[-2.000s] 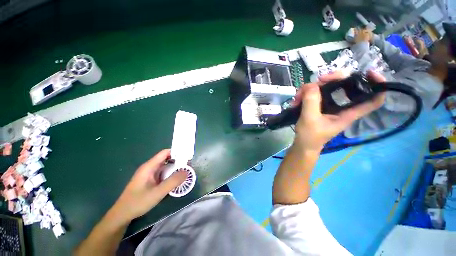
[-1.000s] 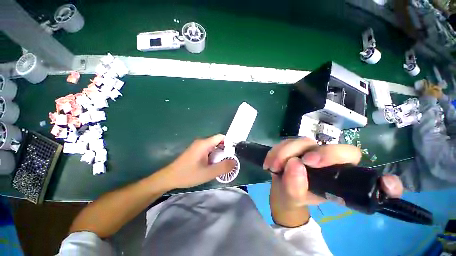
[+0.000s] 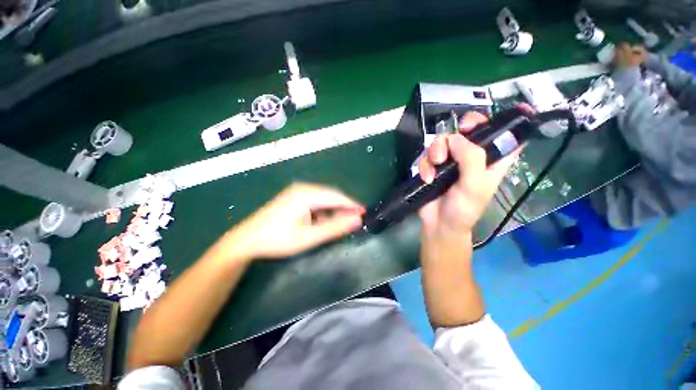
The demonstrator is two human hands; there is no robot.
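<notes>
My right hand (image 3: pixel 465 171) is closed around the black electric screwdriver (image 3: pixel 416 190), which points down and left over the green bench (image 3: pixel 320 270). Its tip is beside the fingertips of my left hand (image 3: pixel 294 221). My left thumb and finger come together there, slightly blurred; whether they pinch the bit or something tiny cannot be seen. No housing shows in my left hand. A white housing (image 3: pixel 301 91) with its handle pointing away lies beyond the white strip, beside another housing (image 3: pixel 267 112) with a spoked ring.
The screw feeder (image 3: pixel 450 99) stands behind my right hand, with green pieces (image 3: pixel 534 179) beside it. White and orange inserts (image 3: pixel 137 251), a dark parts tray (image 3: pixel 93 335) and clustered housings (image 3: pixel 46 343) are at left. A coworker's grey sleeve (image 3: pixel 649 129) is at right.
The housing has left my left hand. Another housing now lies beyond the strip. The screwdriver tip and my left fingertips have come together over the bench. The view has shifted.
</notes>
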